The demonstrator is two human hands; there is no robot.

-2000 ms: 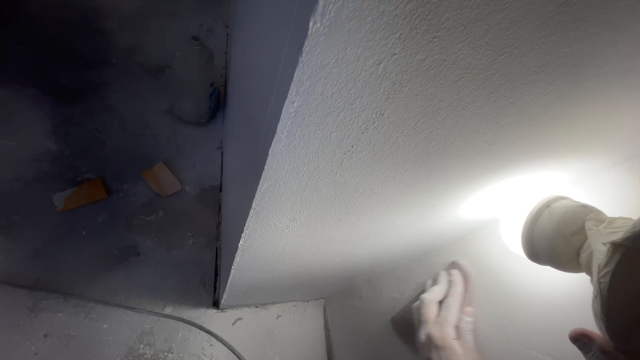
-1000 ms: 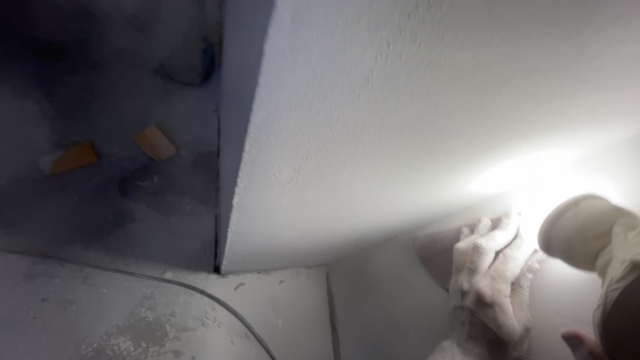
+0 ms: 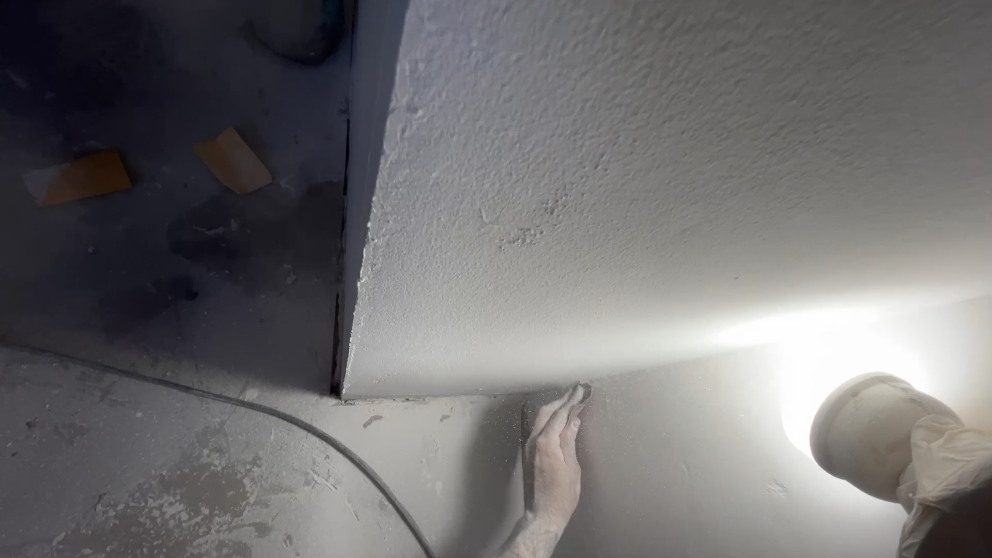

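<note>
My left hand (image 3: 552,457) reaches up from the bottom middle, its fingers together and pale with dust. It presses a thin, dark abrasive pad (image 3: 530,415) against a smooth pale surface (image 3: 666,465). The fingertips are at the seam where this surface meets a rough-textured white wall (image 3: 604,194). Most of the pad is hidden under the hand. At the lower right glows a bright lamp (image 3: 868,434), its rounded housing partly wrapped in crumpled pale plastic or cloth, with a dark part behind it. No part of my right hand shows.
A grey cable (image 3: 310,426) curves over the dusty, stained floor (image 3: 155,480) at the lower left. Two orange-brown pieces of paper or card, one left (image 3: 89,178) and one right (image 3: 234,161), lie on the dark floor. The wall's chipped edge (image 3: 364,263) runs down beside them.
My left hand has moved left along the seam, away from the lamp, with the pad still under it. The fingertip seen near the lamp in the earlier frames no longer shows.
</note>
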